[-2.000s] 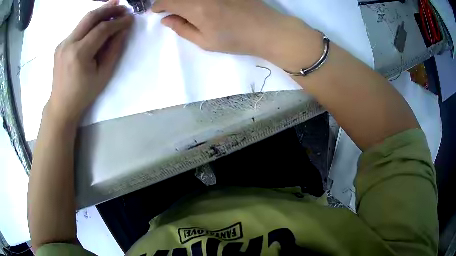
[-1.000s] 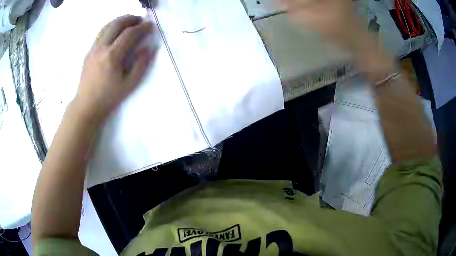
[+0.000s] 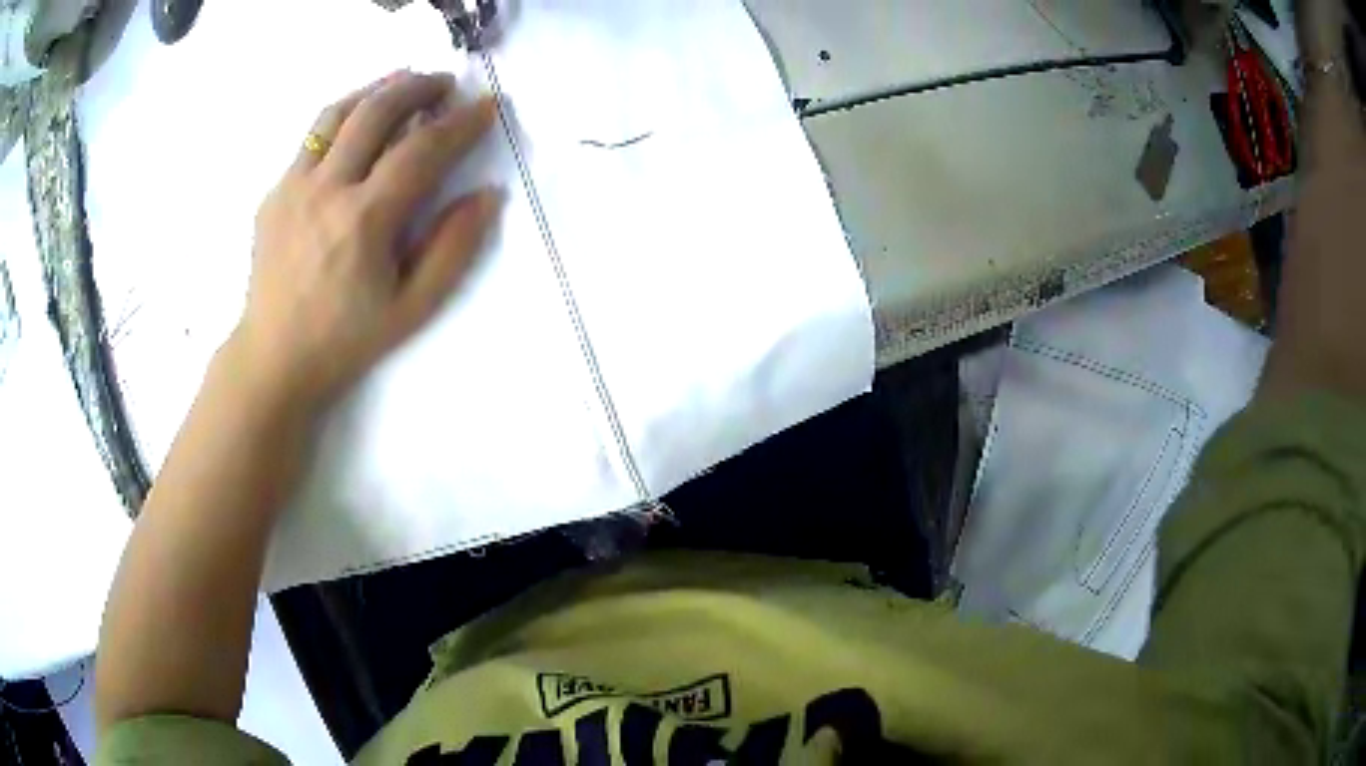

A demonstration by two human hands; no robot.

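Note:
A large white garment panel [image 3: 719, 270] lies over the machine table and hangs past its front edge. A dark double stitch line [image 3: 577, 322] runs down it from the presser foot [image 3: 468, 21] at the top. A short curved dark mark [image 3: 616, 142] shows to the right of that line. My left hand [image 3: 352, 225] lies on the panel, left of the stitch line, with fingers spread and thumb apart, holding nothing. My right arm reaches to the far right edge. My right hand [image 3: 1327, 53] is mostly cut off there, so its fingers cannot be made out.
Red-handled snips or scissors [image 3: 1258, 112] lie at the upper right. The pale table [image 3: 989, 195] has a seam and a measuring strip along its front edge. A spare white panel [image 3: 1079, 479] with stitched outlines lies lower right. More white cloth [image 3: 38, 554] is at the left.
The panel has swung round, so its stitch line and right edge now show. My right hand has left the presser foot area and moved to the far right. My left hand has shifted slightly right and down.

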